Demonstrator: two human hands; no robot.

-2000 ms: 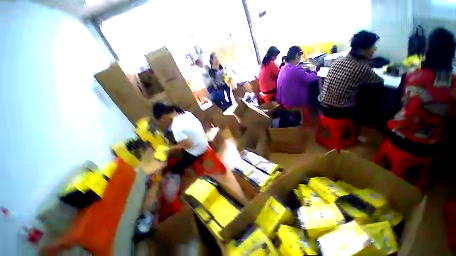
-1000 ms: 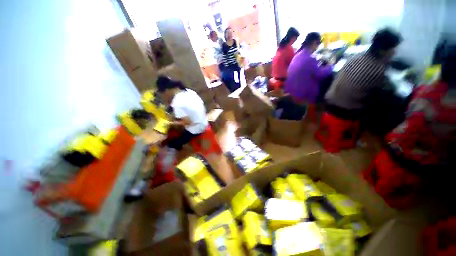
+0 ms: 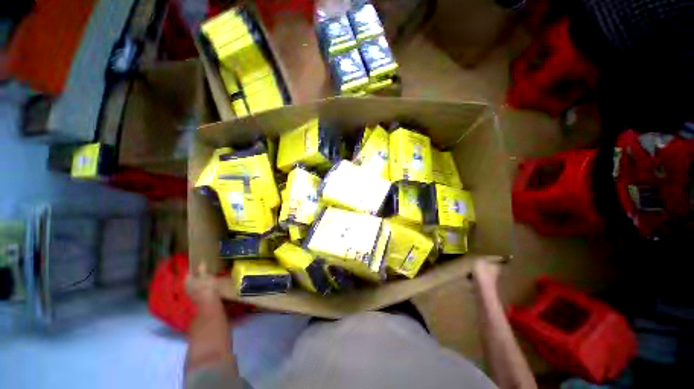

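Note:
A large brown carton [image 3: 498, 182] is right in front of my body, full of jumbled yellow-and-black retail boxes [image 3: 346, 232]. My left hand [image 3: 204, 285] is on the carton's near left corner, blurred, with the fingers at the wall. My right hand [image 3: 485, 270] is on the near right corner, with the fingers at the rim. The hands look closed on the carton's edge. The boxes lie at various angles inside; some tops glare white.
A long supply carton [image 3: 278, 64] of yellow boxes and bundled packs [image 3: 356, 49] lie beyond. An open brown carton [image 3: 163, 114] and the orange-hooded shrink tunnel [image 3: 46, 45] are at upper left. Red stools [image 3: 559, 194] stand right, beside a seated person in red [image 3: 654, 182]. Another stool [image 3: 171, 292] is left.
The view has tilted down onto the carton, which now sits centrally in front of my body. Both my hands have come into view at its near corners.

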